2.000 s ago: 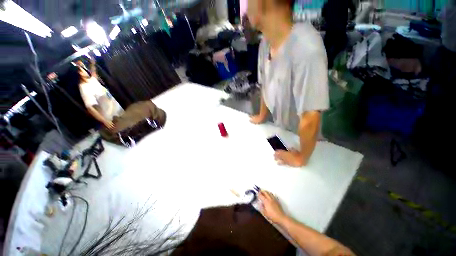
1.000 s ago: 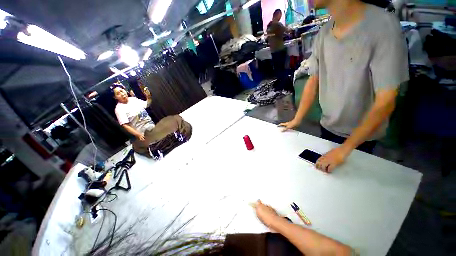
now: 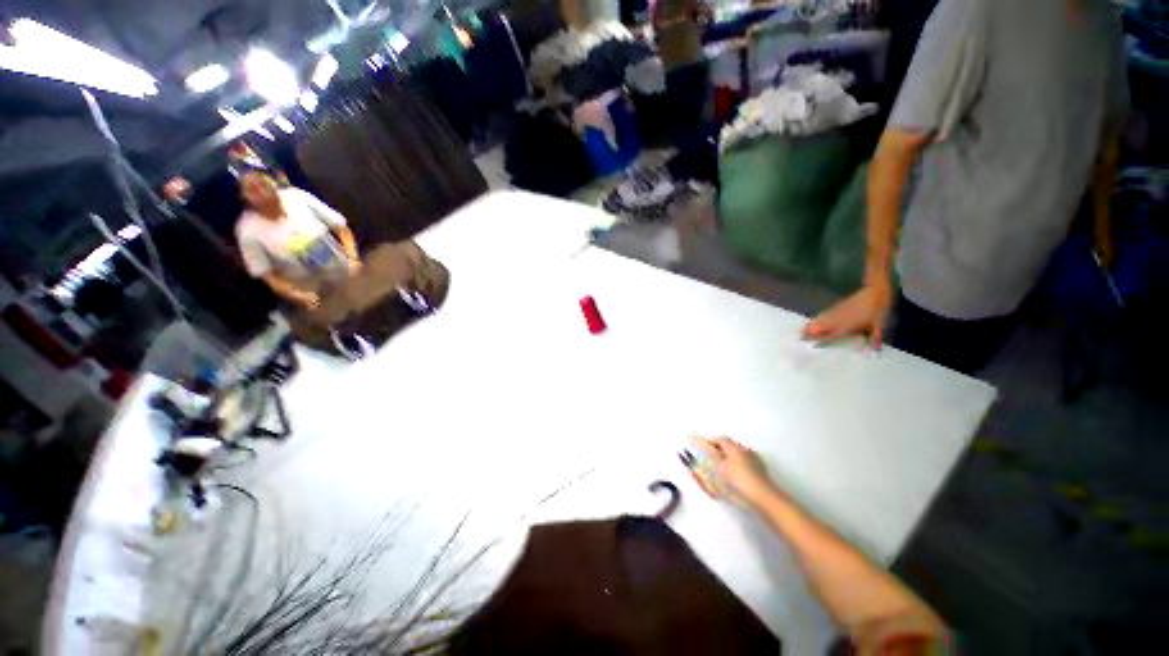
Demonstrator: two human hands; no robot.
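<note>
A dark brown garment [image 3: 615,590] lies spread at the bottom centre, cut off by the lower edge. A dark hanger hook [image 3: 664,497] sticks out of its neckline. My right hand [image 3: 728,472] is on the white table just beyond and right of the hook. Its fingers are closed on the small thread snips [image 3: 691,460], whose dark points stick out to the left; the grip is blurred. My left hand is not in view.
A red thread cone [image 3: 591,315] stands on the white table [image 3: 513,385]. Tools and cords [image 3: 205,436] lie at the left. A person handles a brown bundle [image 3: 372,301] at the far end. Another person's hand [image 3: 853,315] rests on the right edge. Dark hair strands cover the lower left.
My right hand has moved onto the snips, which lay loose on the table one second ago. The standing person has shifted right, and the phone is out of view. The camera view has turned.
</note>
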